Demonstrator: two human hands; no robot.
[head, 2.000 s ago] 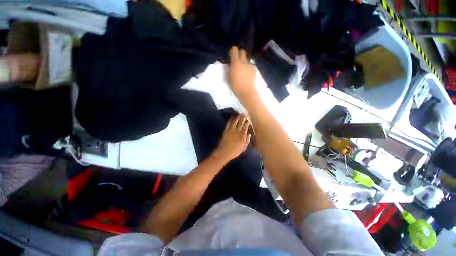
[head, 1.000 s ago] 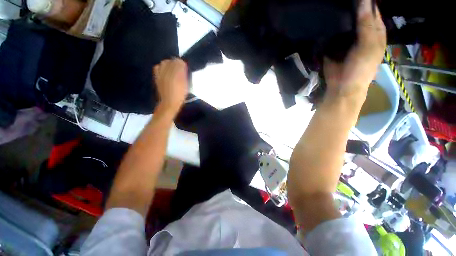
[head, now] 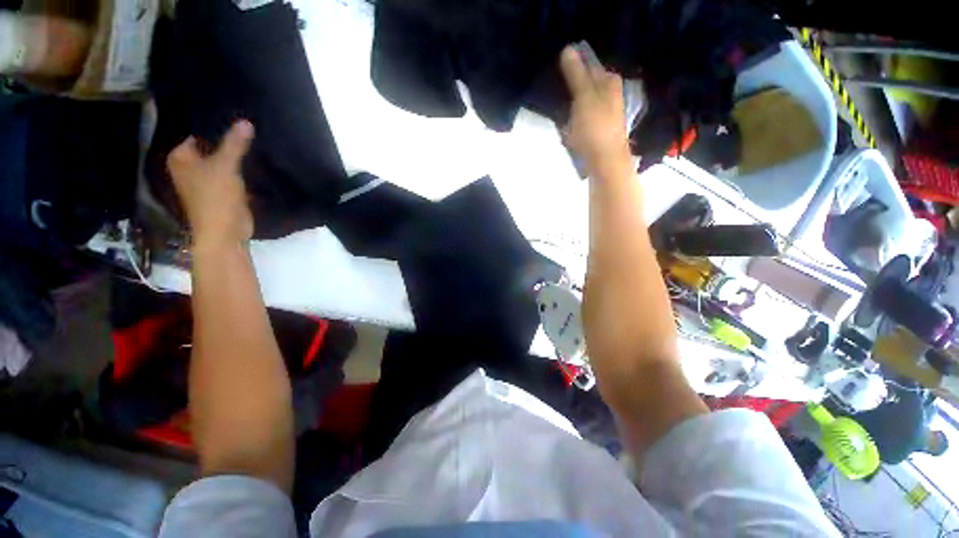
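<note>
A black garment piece [head: 463, 263] lies over the white table and hangs down at its front edge towards my lap. My left hand [head: 213, 184] is on a broad dark cloth [head: 247, 100] at the left, with thumb and fingers on its near part. My right hand [head: 597, 105] is at the near edge of a heap of black cloth [head: 452, 47] at the back; its fingertips are against dark fabric, and whether they grip it is unclear. A thin pale stripe shows near the left end of the black piece.
The white table [head: 337, 284] has a red crate [head: 168, 420] below its left edge. At the right are a dark object [head: 726, 240], tools and a green fan [head: 844, 441]. A pale blue tub [head: 815, 173] stands at the back right, a brown box [head: 105, 53] at the far left.
My left hand has moved left onto the dark cloth. My right hand has moved from the upper right back left to the heap's edge. The cloth at the left has shifted.
</note>
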